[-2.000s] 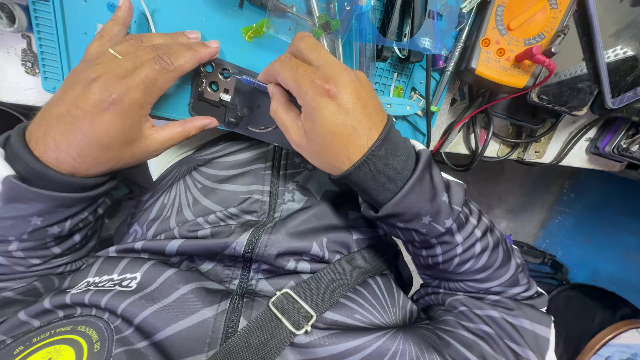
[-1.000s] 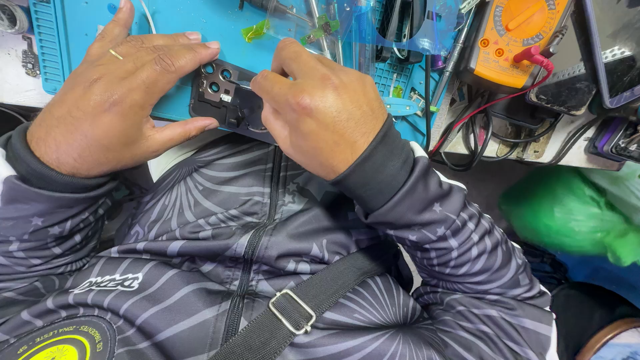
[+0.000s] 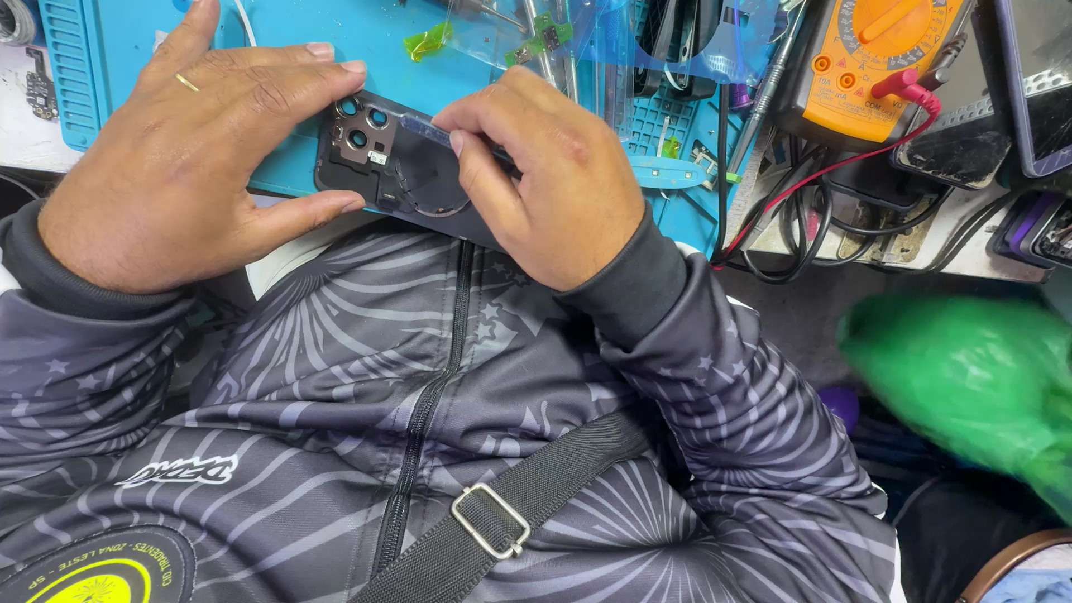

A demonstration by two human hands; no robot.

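Note:
A dark smartphone back panel (image 3: 394,172) with camera lens rings and a round coil mark lies at the near edge of the blue work mat (image 3: 285,180). My left hand (image 3: 201,151) grips its camera end, the index fingertip at the far edge and the thumb at the near edge. Over the panel's other end is my right hand (image 3: 548,172), thumb and index finger pinched on a bluish translucent strip (image 3: 423,127) along the far edge. The rest of that strip and the panel's right end are hidden by the right hand.
An orange multimeter (image 3: 883,67) with a red probe lead stands at the upper right, near dark phones (image 3: 963,126) and tangled black cables (image 3: 804,226). Clear plastic and small tools lie beyond my right hand. At the right is a blurred green plastic bag (image 3: 963,368).
The green bag, absent from the oldest frame, has come into view at the right. My right hand has shifted slightly along the panel; my left hand has stayed in place.

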